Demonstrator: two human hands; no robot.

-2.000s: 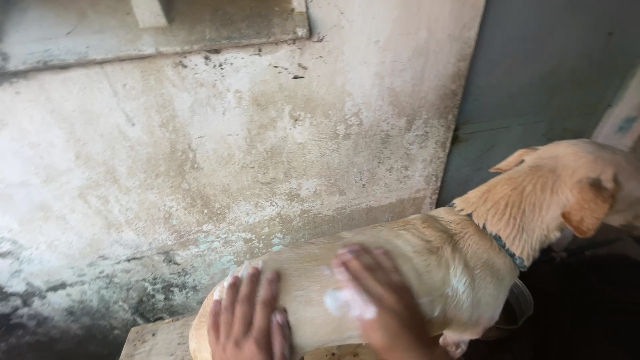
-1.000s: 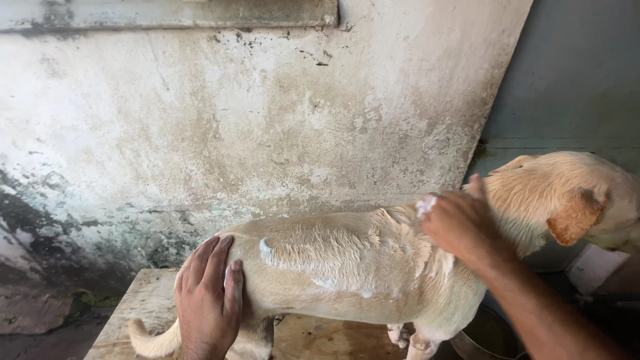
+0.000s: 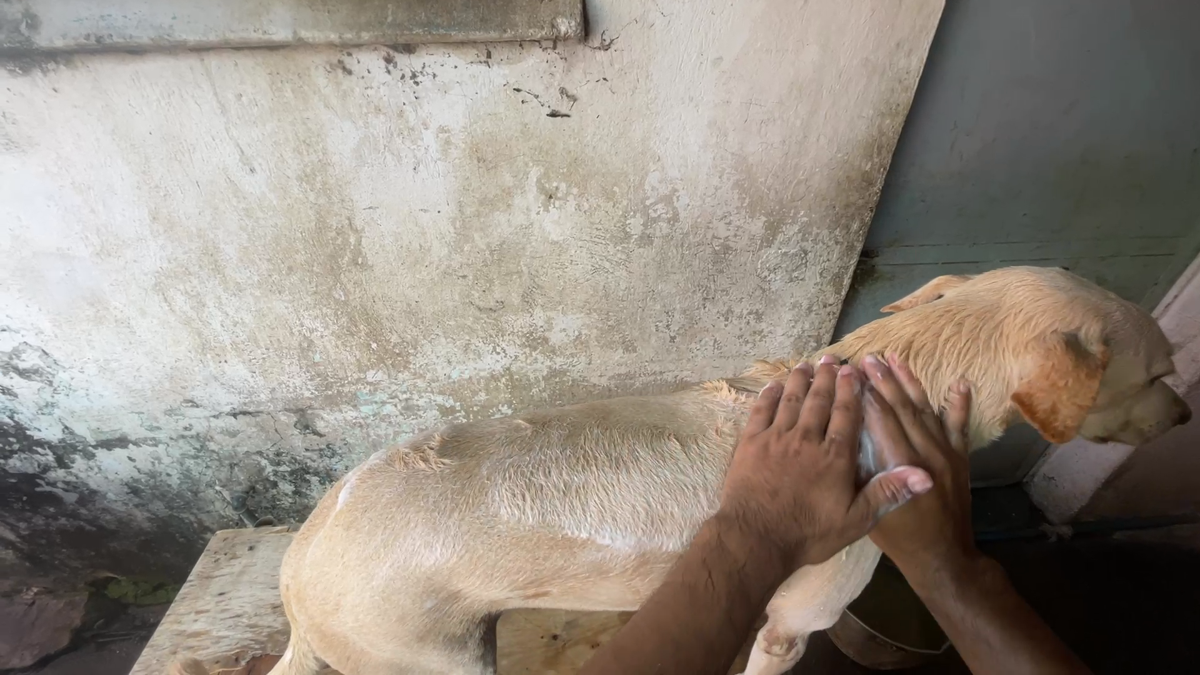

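Note:
A wet, light tan dog (image 3: pixel 581 487) stands side-on with its head at the right, and white lather shows on its back and flank. My left hand (image 3: pixel 806 459) lies flat on its shoulder, fingers pointing up. Just right of it, my right hand (image 3: pixel 914 450) rests against the base of the neck, with whitish lather between the two hands. The left thumb overlaps the right hand. Both palms are hidden against the coat, and so is most of the collar.
The dog stands on a worn wooden board (image 3: pixel 220 591). Behind it rises a stained, peeling wall (image 3: pixel 469 234) with a ledge (image 3: pixel 281 23) at upper left. A grey-green door or panel (image 3: pixel 1041 141) is at the right. A round container (image 3: pixel 886 623) sits low beyond the front leg.
My left hand has moved from the dog's rump to its shoulder, beside my right hand. Two seconds ago both hands were on its back. The lather on the back looks more spread than one second ago.

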